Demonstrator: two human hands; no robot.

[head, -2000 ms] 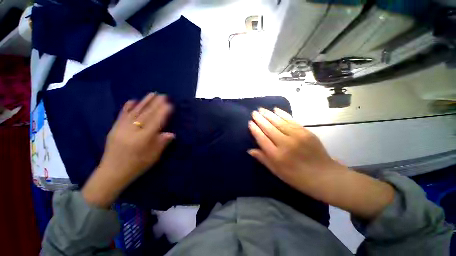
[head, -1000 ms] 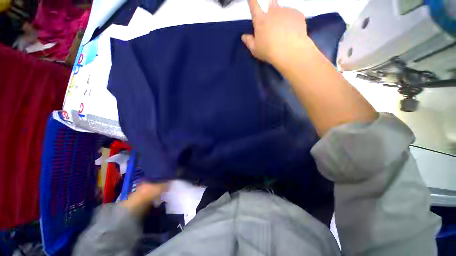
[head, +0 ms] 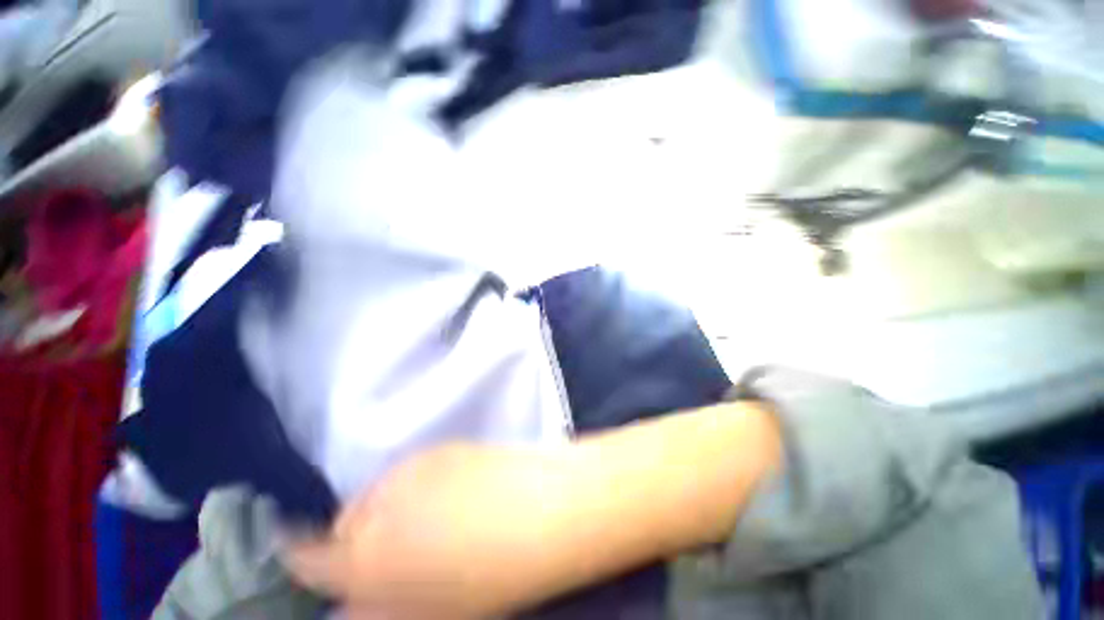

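The large garment panel lies mostly pale side up (head: 400, 363) from the table towards my lap, blurred by motion. A navy section (head: 630, 345) shows right of a thin seam line. My right hand (head: 418, 539) is blurred at the panel's lower edge, its forearm crossing from the right; its grip cannot be told. My left sleeve (head: 236, 551) shows at the bottom left, but my left hand cannot be made out there.
The white sewing machine head (head: 884, 158) stands at the upper right, blurred. Navy cut pieces (head: 605, 42) lie at the back of the table. Red cloth (head: 61, 424) hangs at the left. A blue plastic edge (head: 109, 563) shows at the lower left.
The panel's pale side now shows where navy lay before. My right hand has come from the far side of the cloth down to the lower left. The view has shifted.
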